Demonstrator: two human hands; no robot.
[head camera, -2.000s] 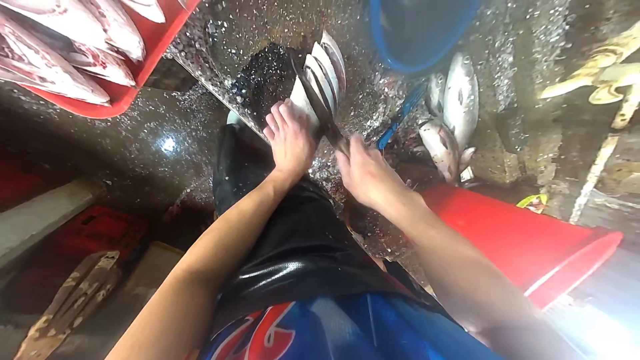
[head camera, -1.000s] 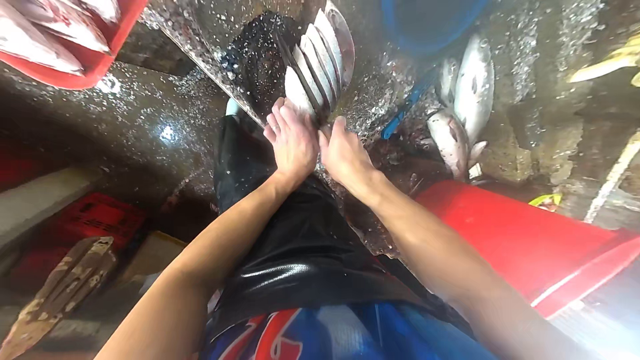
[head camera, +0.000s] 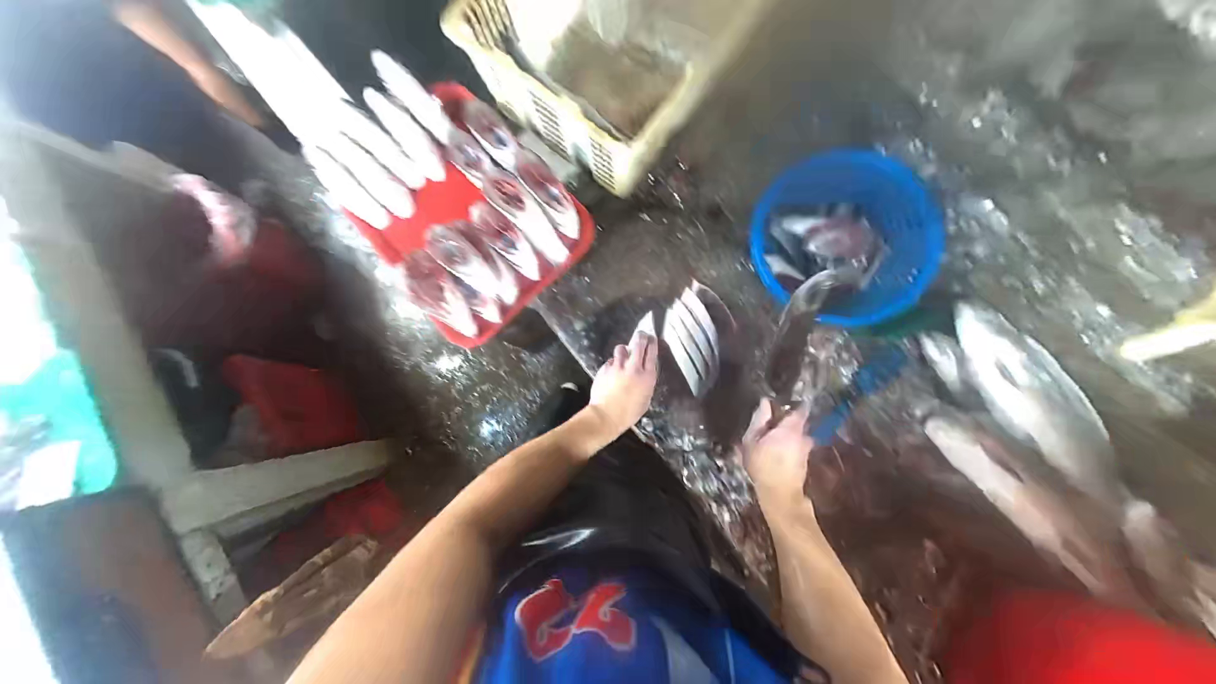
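My left hand (head camera: 627, 378) holds a pale piece of fish (head camera: 645, 328) at the left edge of a dark round block. Beside it, several cut fish slices (head camera: 692, 340) lie close together on the block. My right hand (head camera: 779, 445) grips a knife (head camera: 796, 332) whose dark, blurred blade points up toward a blue basket (head camera: 848, 161). Fish pieces (head camera: 836, 237) lie inside that basket.
A red tray (head camera: 418, 228) of split fish stands at the upper left, beside a cream plastic crate (head camera: 570, 119). Whole fish (head camera: 1031, 389) lie at the right, above a red container (head camera: 1083, 646). Part of a person (head camera: 190, 66) shows at the upper left.
The view has shifted widely. My hands, close together at the fish before, are now apart; the left has a piece away from the slices, and the right has moved right with the knife.
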